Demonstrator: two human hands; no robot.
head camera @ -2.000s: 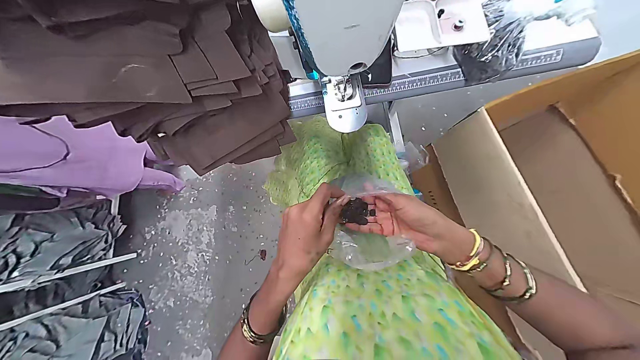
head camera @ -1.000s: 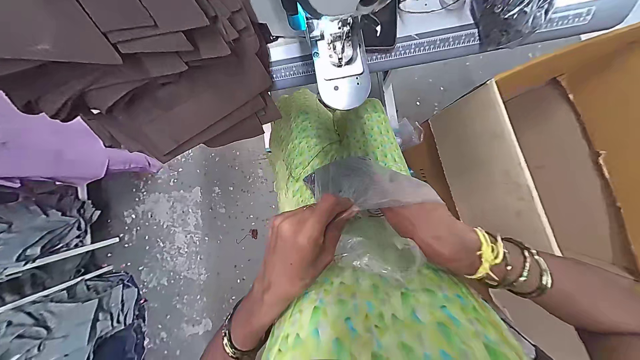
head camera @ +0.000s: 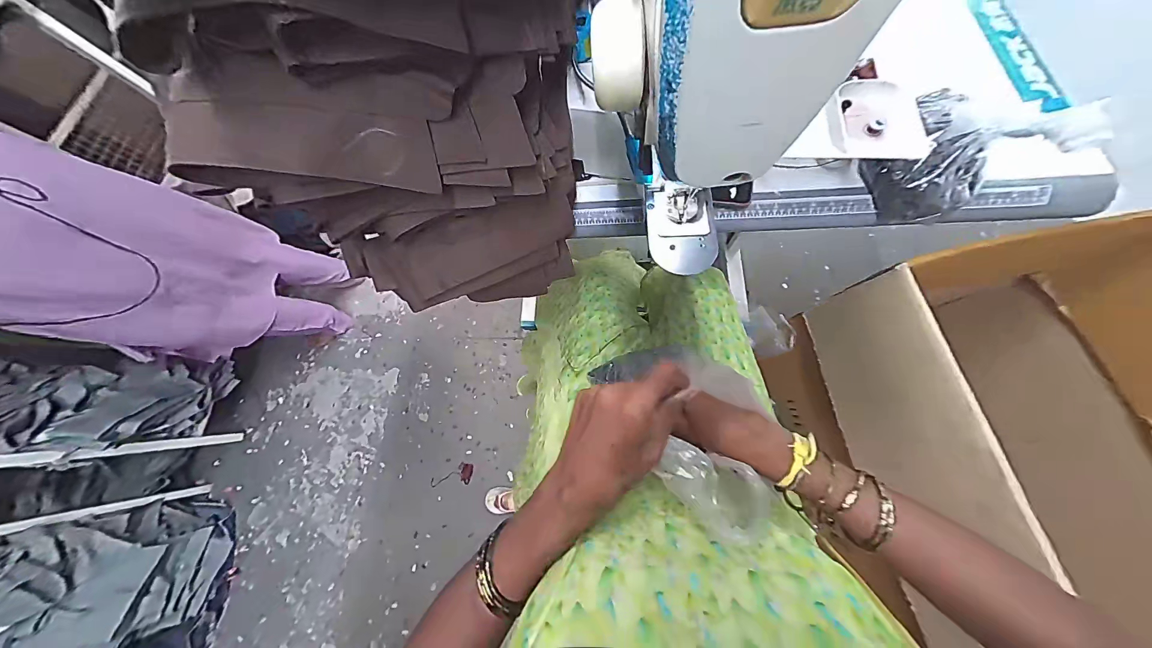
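Observation:
A clear plastic bag [head camera: 720, 490] lies over my lap, on green patterned cloth. My left hand [head camera: 621, 432] has its fingers closed on the bag's film near the wrist of my right hand. Most of my right hand [head camera: 697, 409] is hidden behind the left hand and inside or behind the film, so its fingers do not show. Dark material [head camera: 630, 364] shows through the film just beyond my left knuckles. Above the knees stands the sewing machine [head camera: 681, 225], with its presser foot over the narrow arm end.
A stack of brown fabric pieces [head camera: 387, 171] hangs at upper left, beside a lilac garment [head camera: 180, 261]. Grey cloth bundles [head camera: 99, 558] lie lower left. An open cardboard box [head camera: 909, 396] stands at right. A bag of dark items [head camera: 927, 171] rests on the machine table.
Two seconds ago small dark pieces lay visible in my right hand over the bag; now the right hand is covered by film and by my left hand. The view has shifted.

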